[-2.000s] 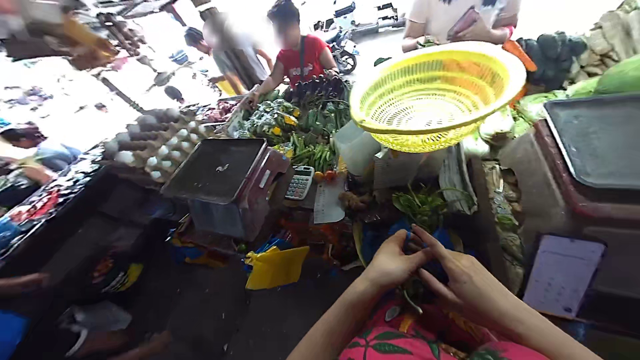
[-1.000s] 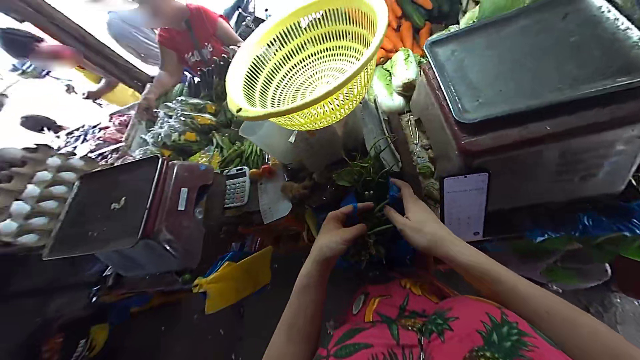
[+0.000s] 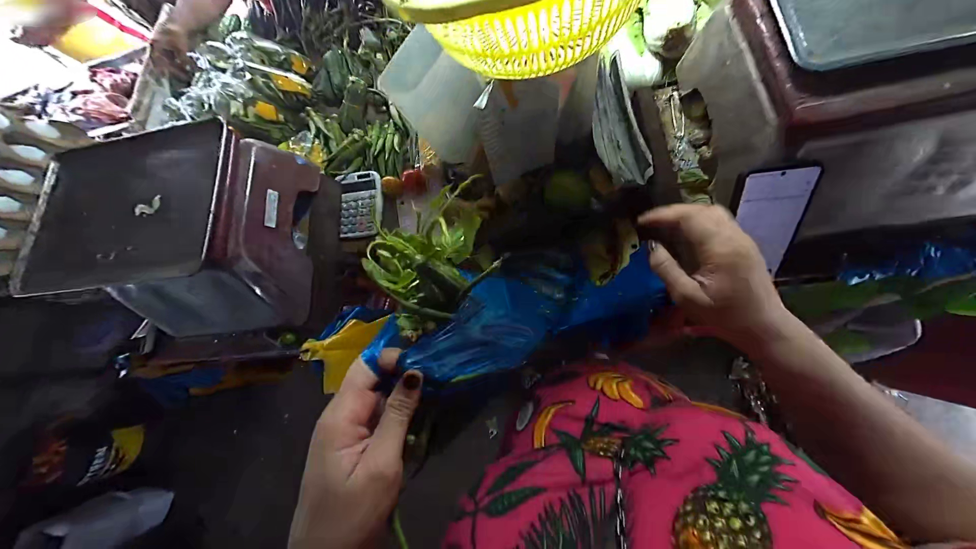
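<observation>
My left hand [image 3: 370,442] pinches the edge of a blue plastic bag [image 3: 488,328] between thumb and fingers. Leafy green vegetables [image 3: 423,267] stick out at the bag's left end, just above that hand. My right hand [image 3: 709,267] is raised beside the bag's right side, fingers curled and parted, with nothing visible in it. Close to its fingertips lies a yellowish, leaf-like piece [image 3: 610,255]. Behind the bag is a dark, shadowed area with a round green fruit or vegetable [image 3: 568,189].
A yellow plastic basket [image 3: 534,38] hangs or stands above. Lidded plastic bins flank me, left [image 3: 267,229] and right [image 3: 854,137], with a smartphone [image 3: 778,213] against the right one. A calculator [image 3: 360,204], okra-like pods [image 3: 374,145] and egg trays [image 3: 23,179] are at left. Another person's hand [image 3: 168,46] is at upper left.
My hands have moved apart from close together around the greens. The blue bag now shows stretched out between them, with the greens at its left. The view has tilted down.
</observation>
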